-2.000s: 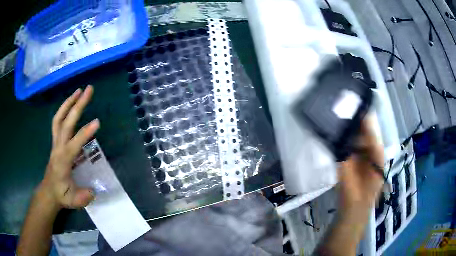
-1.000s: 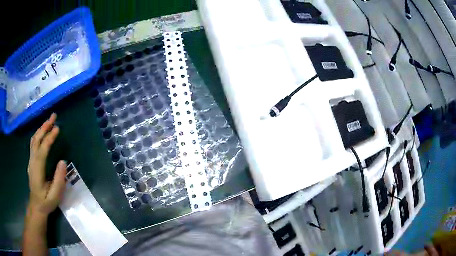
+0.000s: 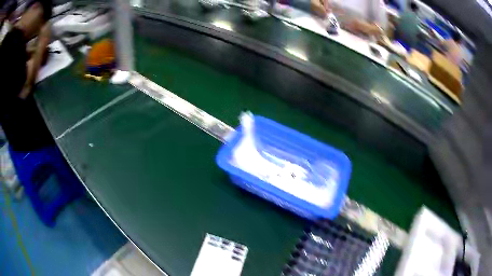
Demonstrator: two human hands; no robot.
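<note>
Neither of my hands shows in the head view. A white label sheet with small dark labels at one end [image 3: 220, 259] lies on the green bench at the bottom, cut off by the edge. Right of it lies the clear sheet with rows of round black pads [image 3: 318, 252], partly cut off. A white perforated strip [image 3: 373, 255] lies along its right side. The blue basket [image 3: 275, 200] stands just beyond, with white paper and clear bags inside. A white foam tray [image 3: 430, 242] is cut off at the bottom right, with a dark thing at its edge, blurred.
The green bench [image 3: 145, 167] curves along the left. A person in black sits at the far left by a blue stool [image 3: 46, 180]. An orange heap [image 3: 101, 54] in a dark container stands near a pale post [image 3: 123, 40]. The conveyor belt [image 3: 199, 81] runs behind, with people beyond.
The view has swung left and up along the bench. The basket now shows near the middle, and the sheets and tray at the bottom right. My left hand has left the picture.
</note>
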